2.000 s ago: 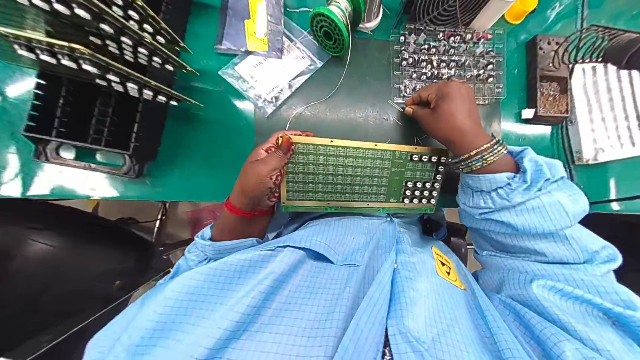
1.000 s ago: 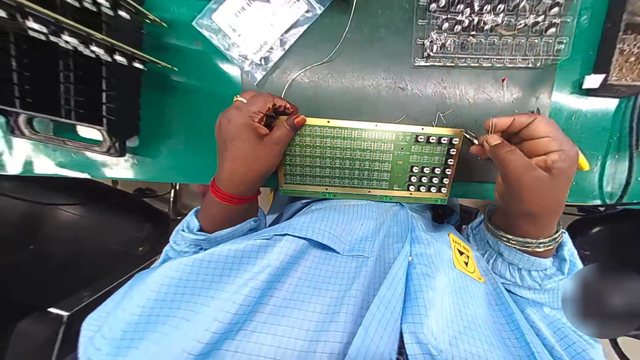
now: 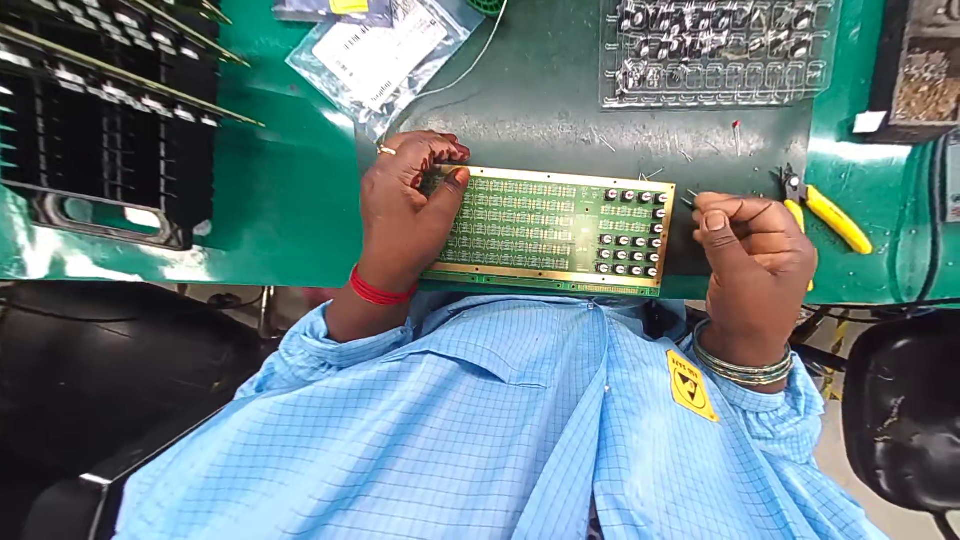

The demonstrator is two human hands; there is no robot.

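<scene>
A green printed circuit board [image 3: 525, 225] with gold-coloured long edges lies at the front of the bench, several round black-and-white components on its right end. My left hand [image 3: 416, 202] grips its left end, thumb on top. Just off the board's right edge, my right hand [image 3: 750, 247] pinches a small part with thin wire leads [image 3: 688, 198] between thumb and forefinger; its body is hidden by the fingers. Yellow-handled flush cutters [image 3: 836, 217] rest on the bench behind and right of that hand. Cut leads [image 3: 651, 177] lie behind the board.
A clear plastic blister tray [image 3: 720, 75] of components stands at the back right, a dark box of clippings [image 3: 926, 86] beyond it. Clear bags [image 3: 382, 60] lie at the back left. A black rack of boards [image 3: 97, 150] fills the left. A small red-tipped part [image 3: 736, 127] lies on the mat.
Two seconds ago my right hand was at the near edge of the blister tray; now it is beside the board's right edge. My left hand still holds the board's left end.
</scene>
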